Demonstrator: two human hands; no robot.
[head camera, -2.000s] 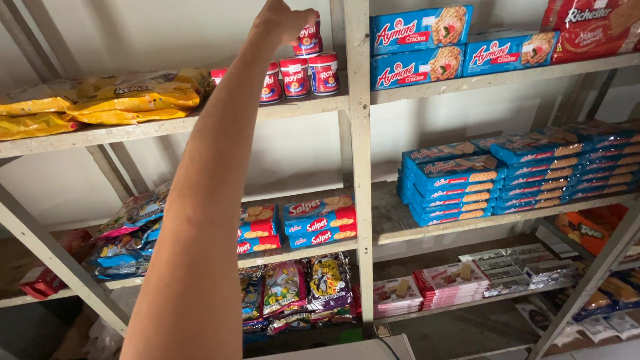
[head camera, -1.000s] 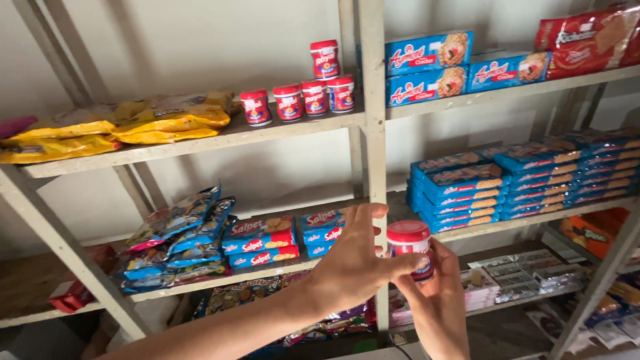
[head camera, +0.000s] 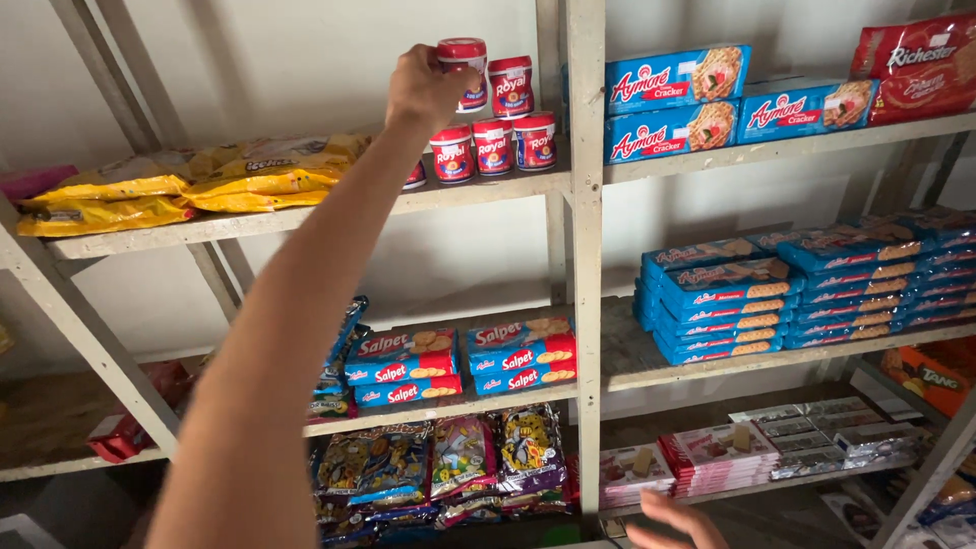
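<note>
My left hand (head camera: 428, 85) grips a red-lidded Royal baking powder tin (head camera: 467, 75) at the upper shelf, over the bottom row of like tins and left of another tin (head camera: 511, 87) that stands on that row. In the bottom row several Royal tins (head camera: 494, 146) stand side by side, one of them partly hidden behind my left forearm. My right hand (head camera: 675, 522) shows only in part at the bottom edge, its fingers apart with nothing between them, below the pink wafer packs (head camera: 720, 457).
Yellow bags (head camera: 259, 179) lie left of the tins. A metal upright (head camera: 585, 229) parts them from blue Aymoré cracker packs (head camera: 675, 80). Salpet biscuit packs (head camera: 404, 366), snack bags (head camera: 461, 457) and stacked blue biscuit packs (head camera: 724, 313) fill lower shelves.
A second ago both hands were around one tin in front of the upright. Now my left hand has that tin up at the pile, and my right hand is apart from it, lower down.
</note>
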